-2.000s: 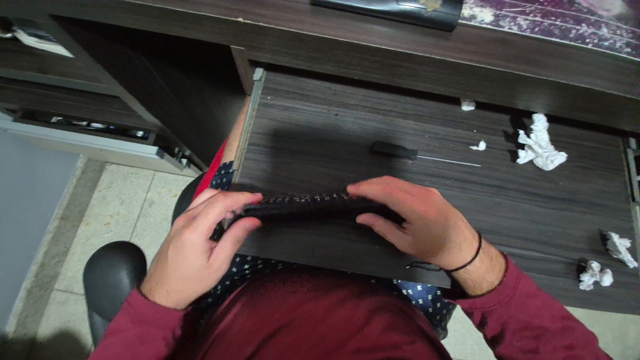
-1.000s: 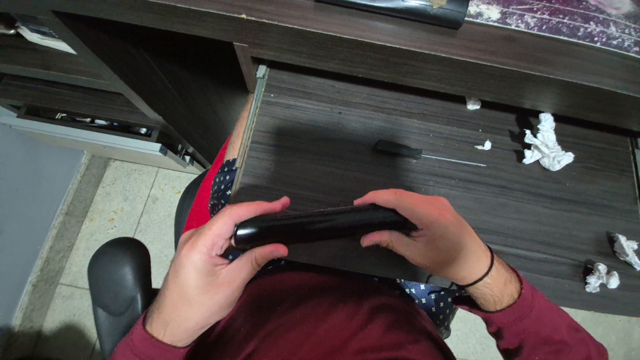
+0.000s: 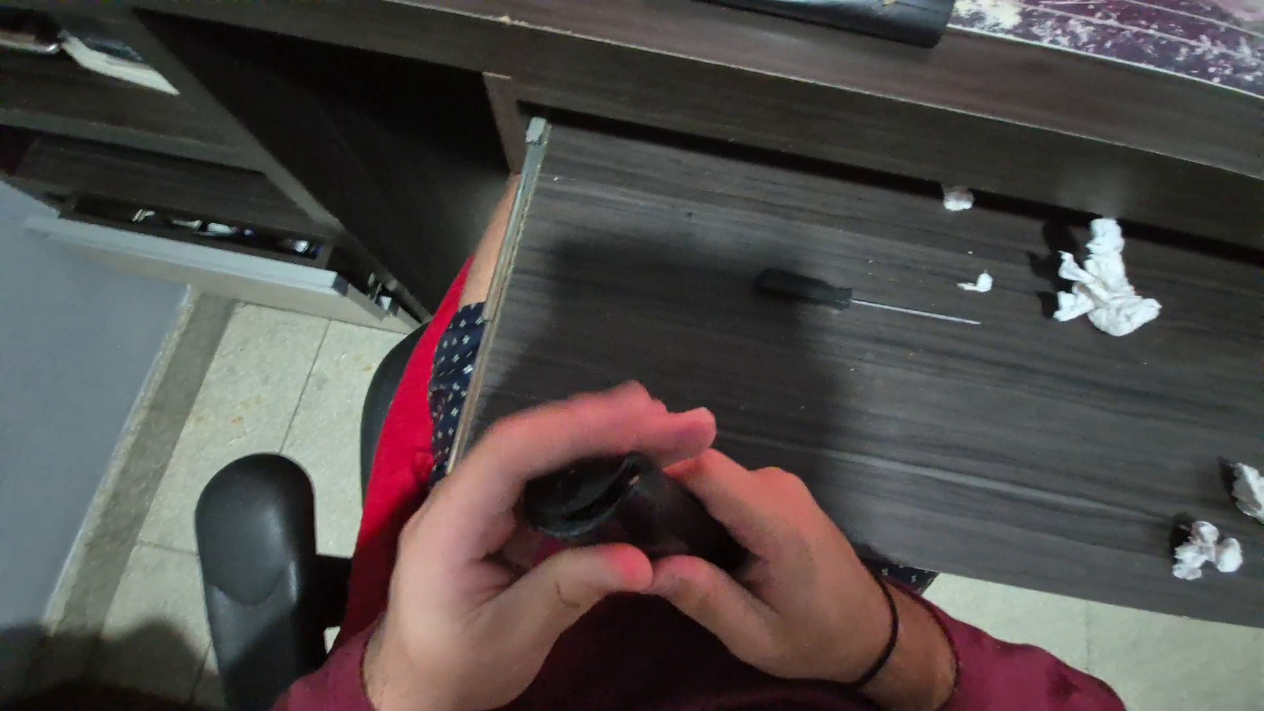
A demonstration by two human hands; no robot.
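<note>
A glossy black object (image 3: 681,513), its kind not clear, is held between both hands near the edge of a dark wood-grain sliding shelf. My left hand (image 3: 523,553) curls round its left end, thumb below and fingers above. My right hand (image 3: 780,563) grips its right part, with the fingertips of both hands close together. The palms and fingers hide much of the object. Beyond the hands, a screwdriver with a black handle (image 3: 805,288) and a thin metal shaft lies on the shelf (image 3: 632,326), pointing right.
Crumpled white paper (image 3: 1106,281) and small white scraps (image 3: 978,283) lie right of the screwdriver; more crumpled paper (image 3: 1207,550) is near the shelf's right front. A black chair armrest (image 3: 259,533) stands at left. Behind runs the desk edge (image 3: 889,94). An open drawer (image 3: 217,237) is at far left.
The hands have come closer together round the black object, which is now turned more end-on to the view. Earlier they held it lengthwise, one hand at each end.
</note>
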